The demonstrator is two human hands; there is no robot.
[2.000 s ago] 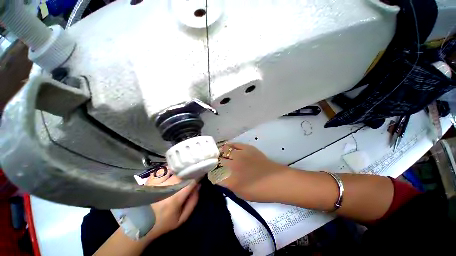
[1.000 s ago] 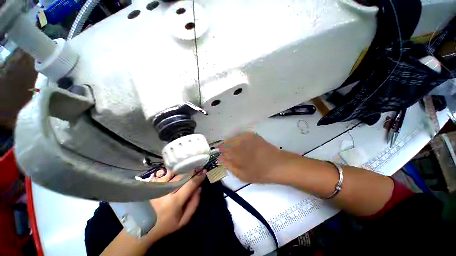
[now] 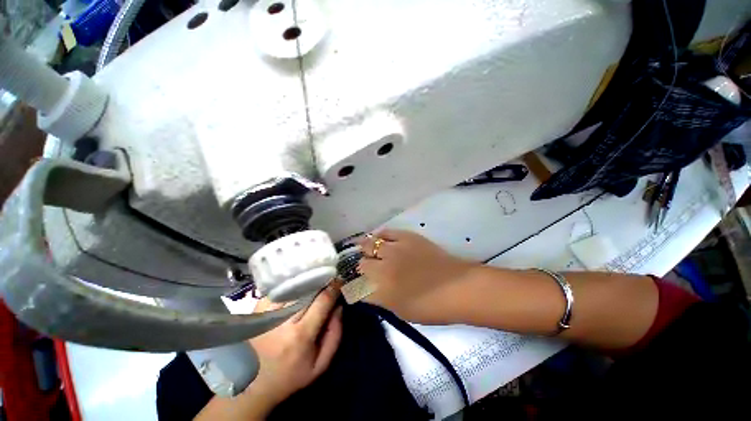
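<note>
The dark fabric lies under the machine head and hangs over the table's front edge. My left hand lies on it with the fingers bent at the needle area, partly hidden by the tension dial and the lever guard. My right hand is beside the presser foot area, fingertips curled and partly hidden. Whether it grips anything cannot be seen. The tan block is just under it. The narrow black tape runs from there toward me. Needle and foot are hidden.
The white machine head fills the upper view. A dark snips-like tool lies on the bed. Small scissors lie near the right table edge. A plaid cloth pouch hangs at the right. A red basket edge is at the left.
The view has shifted slightly. My left hand has moved a little to the right with the dark fabric. My right hand stays beside the needle area, its ring showing again.
</note>
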